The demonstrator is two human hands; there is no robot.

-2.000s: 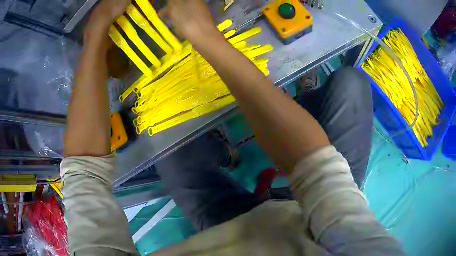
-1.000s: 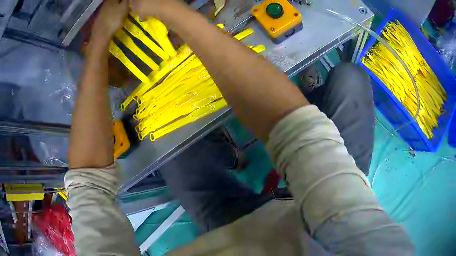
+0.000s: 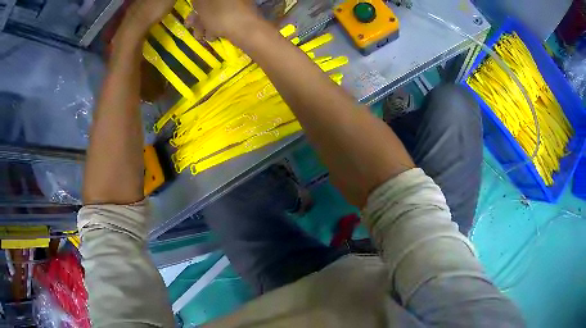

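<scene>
Several flat yellow strips [image 3: 175,50] lie side by side in a spaced row at the machine, at the top left. My left hand [image 3: 149,14] is at the far ends of the row, partly cut off by the top edge. My right hand [image 3: 221,18] is bent over the right side of the row, also near the top edge. The fingertips of both hands are hidden or blurred, so their grip cannot be told. A loose pile of yellow strips [image 3: 234,112] with looped ends lies on the grey metal table [image 3: 421,54] nearer to me.
An orange-yellow button box [image 3: 367,24] with a green button stands right of the pile; another [image 3: 153,170] shows partly behind my left forearm. A blue bin [image 3: 558,182] of yellow strips stands at the right, crossed by a clear hose [image 3: 532,106]. Red material [image 3: 63,282] lies lower left.
Against one second ago, my right hand and forearm have shifted right, away from my left hand. The whole view has also moved slightly.
</scene>
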